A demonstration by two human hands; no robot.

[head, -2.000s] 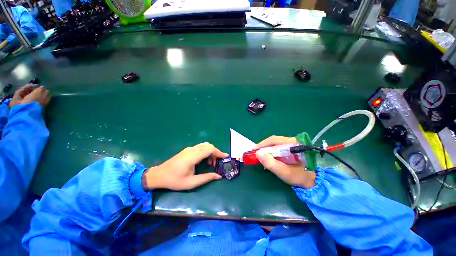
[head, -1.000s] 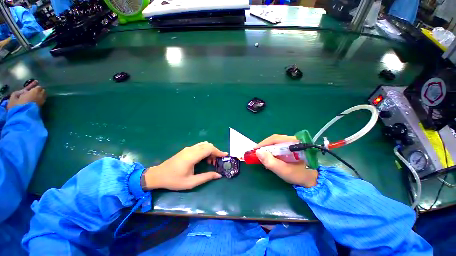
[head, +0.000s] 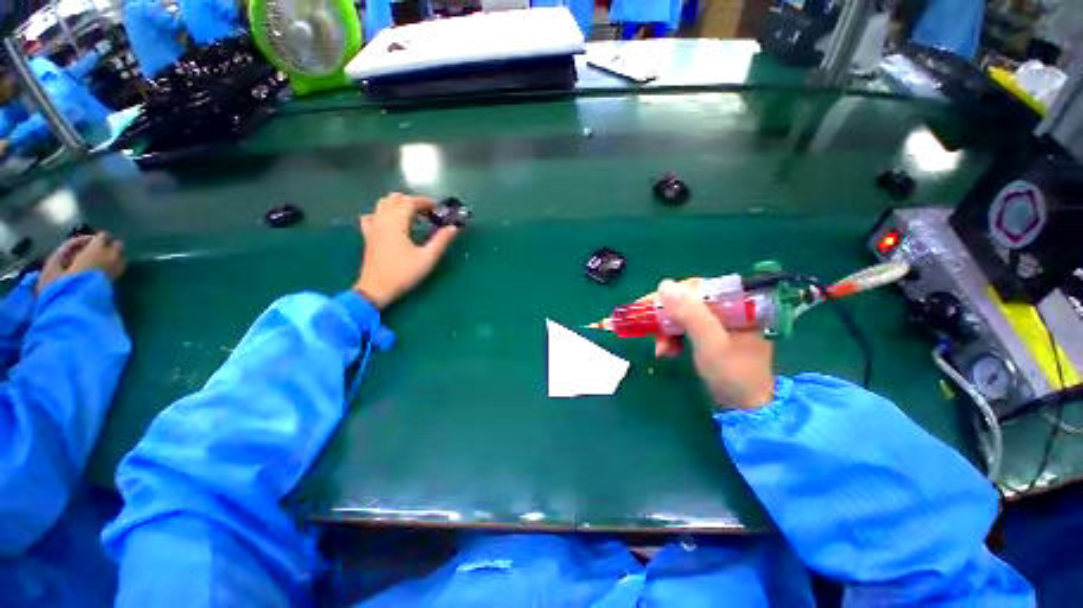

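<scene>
My left hand [head: 401,247] is stretched out to the far part of the green bench. Its thumb and fingertips are at the edge of a small black housing [head: 449,214]; whether it still grips it is hard to tell. My right hand [head: 715,339] holds a dispensing syringe [head: 707,311] with a red front part, its needle pointing left above a white paper piece [head: 578,362]. The needle touches nothing visible. Another black housing [head: 605,265] lies beyond the paper.
More black housings lie along the far strip, one at left [head: 283,215] and one at right [head: 670,189]. A grey controller [head: 950,285] with hose stands at right. Another person's hands [head: 81,255] are at far left. A green fan [head: 305,42] stands at the back.
My left hand has moved away from the bench front to the far strip with the black housing. My right hand has lifted the syringe slightly up and right, uncovering the paper. Far-strip housings have shifted left.
</scene>
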